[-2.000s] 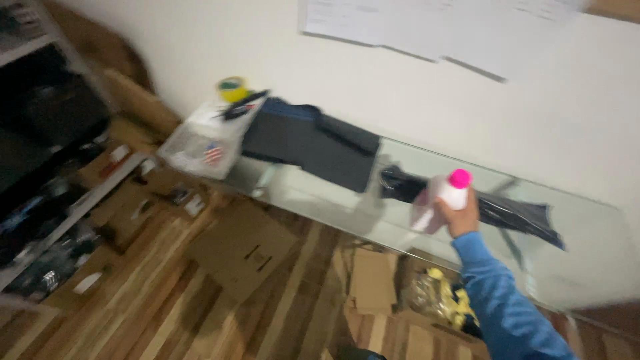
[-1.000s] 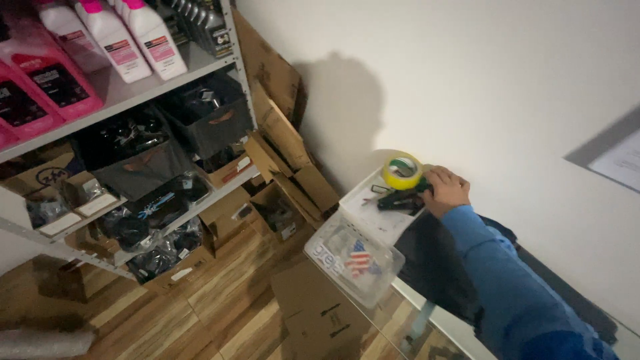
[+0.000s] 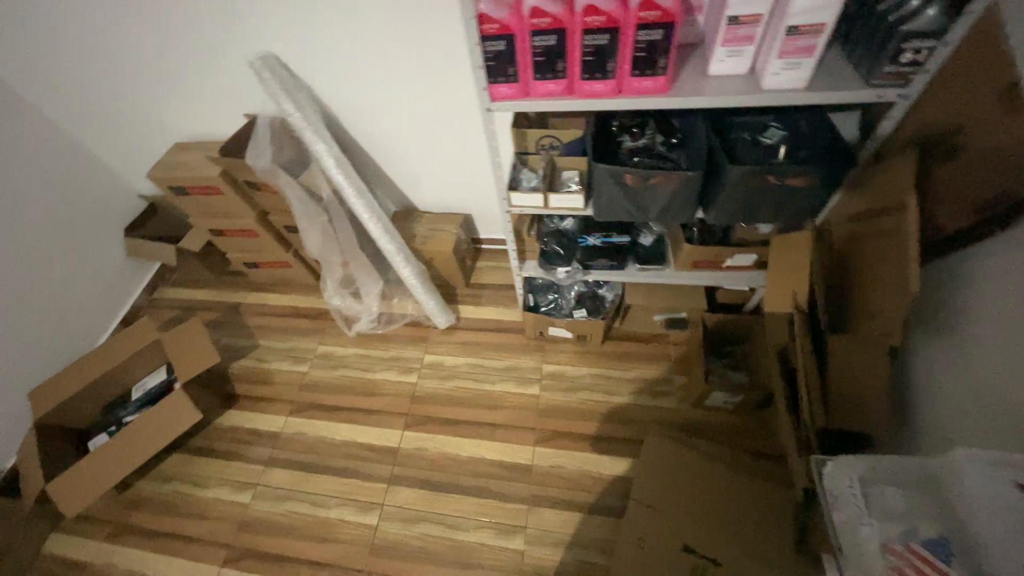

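Neither my left hand nor my right hand shows in the head view now. Pink bottles (image 3: 598, 48) and white bottles (image 3: 800, 40) stand on the upper shelf of a metal rack (image 3: 688, 98). Dark fabric bins (image 3: 650, 188) filled with black, plastic-wrapped items sit on the shelf beneath. At the lower left, an open cardboard box (image 3: 128, 464) on the floor holds dark items with white labels. A roll of bubble wrap (image 3: 352, 192) leans against the wall. The corner of a clear plastic container (image 3: 920, 488) shows at the lower right.
Stacked cardboard boxes (image 3: 232, 208) stand against the left wall. Another cardboard box (image 3: 438, 244) is behind the bubble wrap. Flattened cardboard (image 3: 696, 512) lies on the wood-patterned floor (image 3: 384, 416), and more cardboard (image 3: 864, 264) leans at the right of the rack.
The view has swung left, away from the glass table. My right hand, at the black item beside the yellow tape roll one second ago, has left the view.
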